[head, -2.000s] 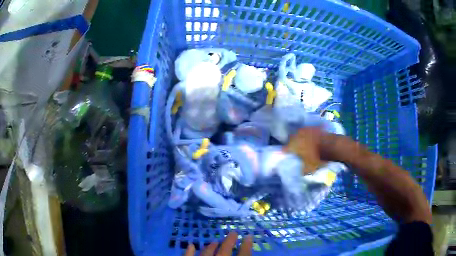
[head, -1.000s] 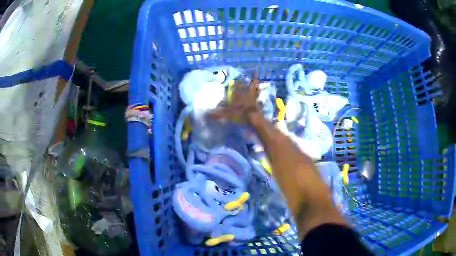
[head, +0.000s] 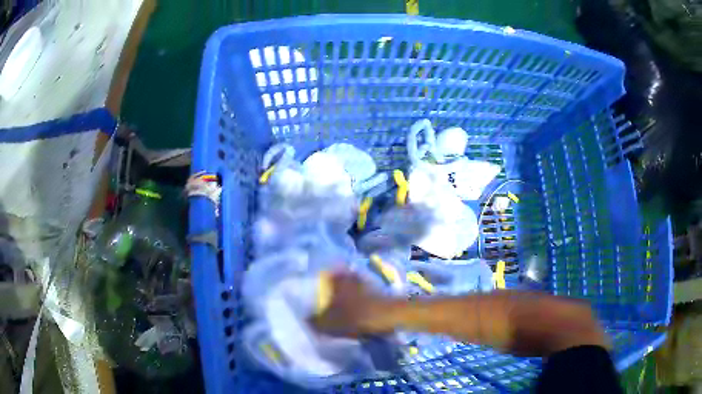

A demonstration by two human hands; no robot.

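A blue plastic crate (head: 408, 31) stands in front of me, its slatted walls around a heap of plush figures. White and light blue plush pieces (head: 446, 223) with yellow parts lie in its middle. My right hand (head: 350, 304) reaches in from the lower right, a dark sleeve at the wrist. It is blurred and is at a light blue plush bundle (head: 277, 300) at the crate's left side. Its fingers are partly hidden, so I cannot tell whether they grip. My left hand is not in view.
A white table (head: 46, 177) with a blue strip is at the left. A clear plastic bag or bottle (head: 142, 254) with green parts is beside the crate. Green floor (head: 173, 69) shows behind, and dark glossy bags (head: 666, 115) are at the right.
My right hand has moved from the upper middle of the crate down to its lower left. Plush pieces at the left have shifted. My left fingertips, seen earlier at the bottom, are gone.
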